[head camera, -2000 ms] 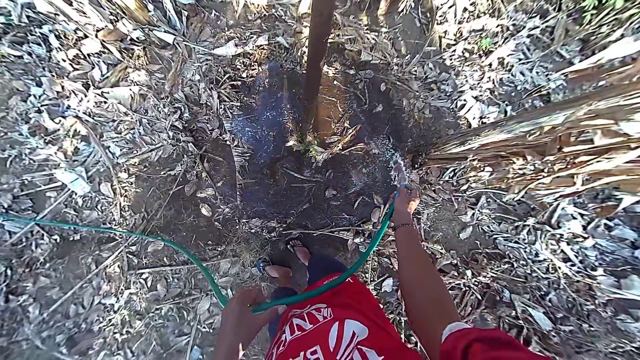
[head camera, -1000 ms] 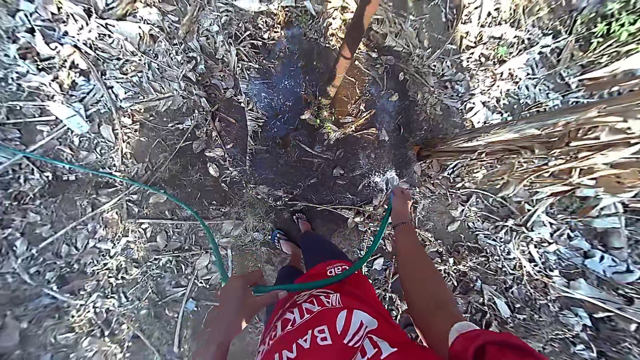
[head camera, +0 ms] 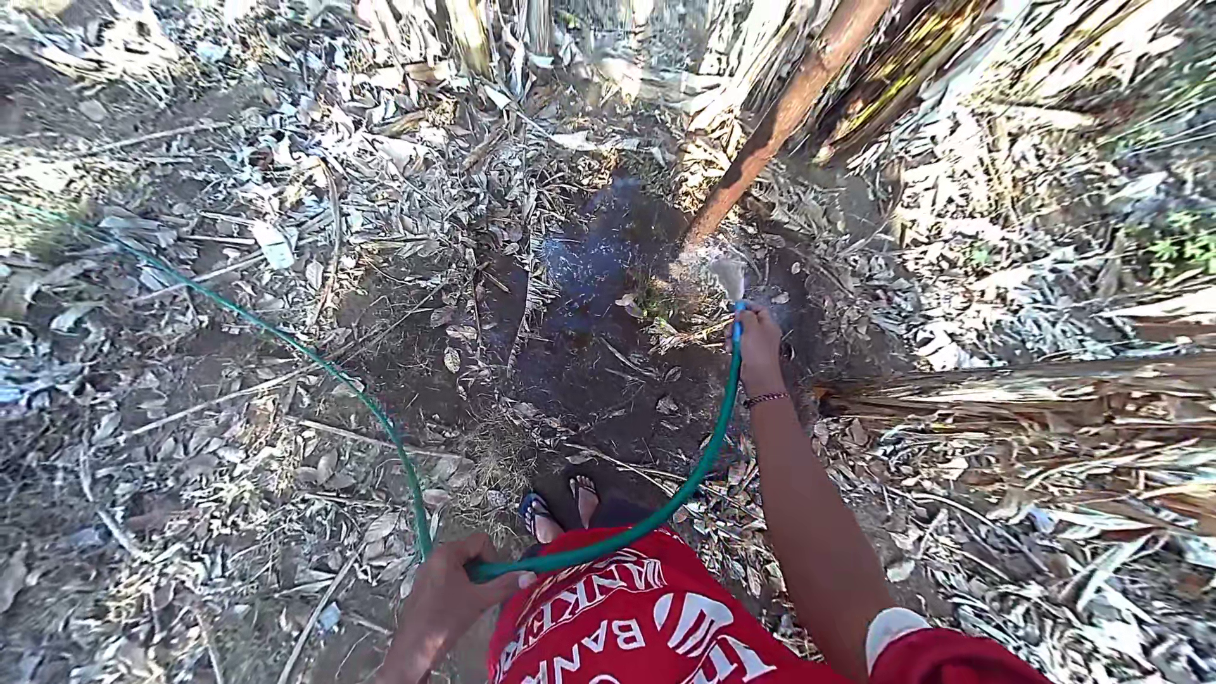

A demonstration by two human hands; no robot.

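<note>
A green garden hose [head camera: 703, 465] runs from the far left, through my left hand and across my red shirt up to my right hand. My right hand [head camera: 759, 347] grips the hose at its blue tip, and water [head camera: 730, 275] sprays out of it toward the foot of a slender brown tree trunk [head camera: 774, 138]. Closed around a bend of the hose, my left hand [head camera: 465, 581] is low in the view, left of the shirt. Dark wet soil [head camera: 608, 380] with standing water lies around the trunk's base.
Dry leaves [head camera: 332, 446] and sticks litter the ground all around. At the right lies a thick bundle of dried stalks [head camera: 1026, 394]. Upright dry stems [head camera: 470, 38] stand at the top. My feet in sandals [head camera: 540, 518] are just below the wet soil.
My right hand has moved forward with the hose tip, and the spray now falls nearer the trunk than before, when it fell at the right edge of the wet patch. The view has tilted forward.
</note>
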